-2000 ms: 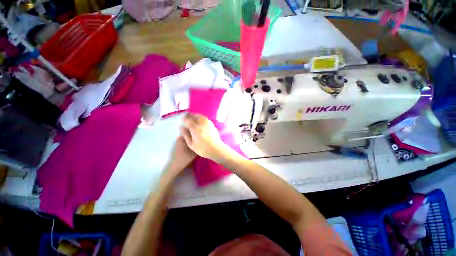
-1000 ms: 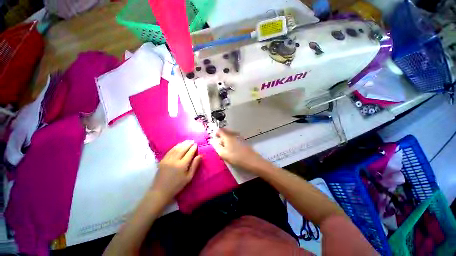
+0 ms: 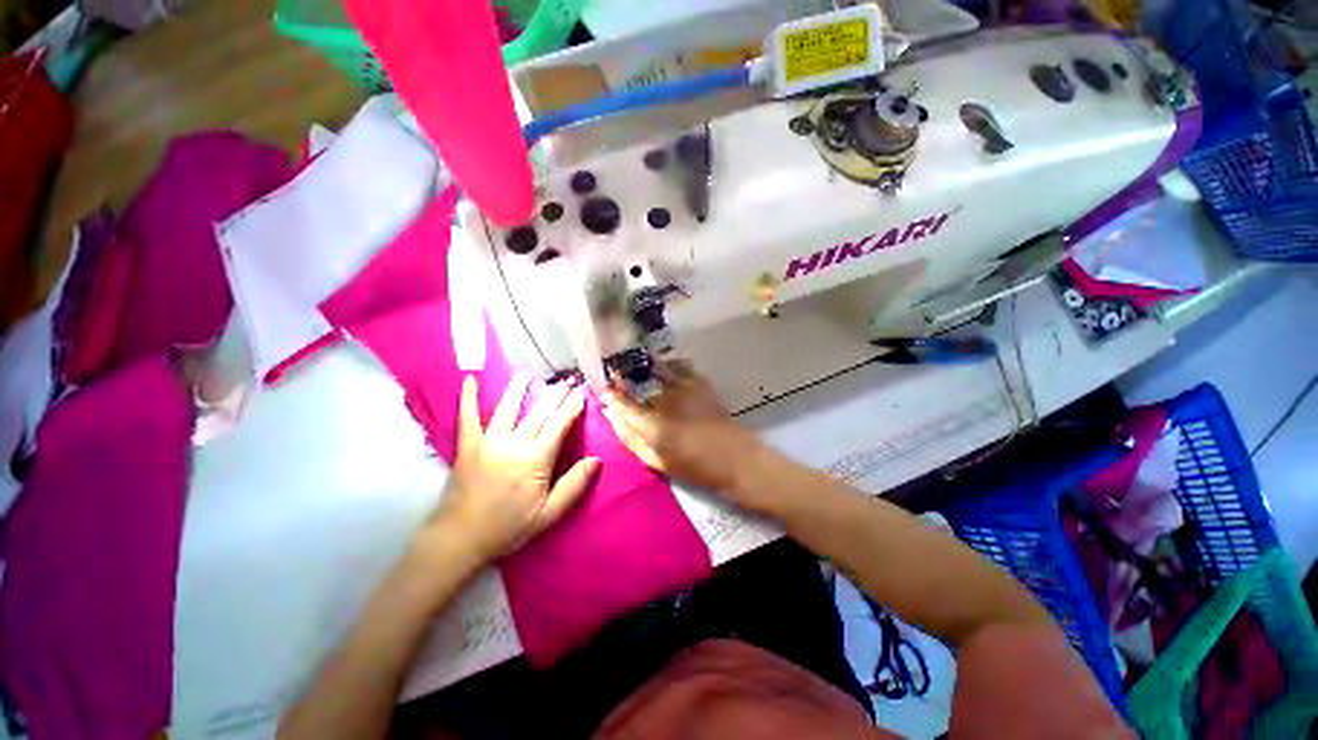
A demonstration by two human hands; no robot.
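Observation:
A magenta panel (image 3: 600, 557) lies under the needle end of the white HIKARI sewing machine (image 3: 810, 217) and hangs over the table's front edge. My left hand (image 3: 513, 463) lies flat on the panel, left of the presser foot (image 3: 578, 379), fingers spread. My right hand (image 3: 679, 427) is at the panel's right edge, close beside the needle end. Its fingertips are partly hidden by the machine head, so I cannot tell whether they pinch the cloth.
More magenta pieces (image 3: 94, 535) and a white panel (image 3: 333, 217) lie at left. A pink holder (image 3: 455, 101) rises above the needle end. A dark-blue handled tool (image 3: 940, 350) lies under the arm. Scissors (image 3: 896, 665) and a blue basket (image 3: 1221, 492) are at lower right.
The view has moved closer to the machine. Since the oldest frame, the panel has come under the needle end and my hands have parted. My left hand's fingers have spread and reached further forward.

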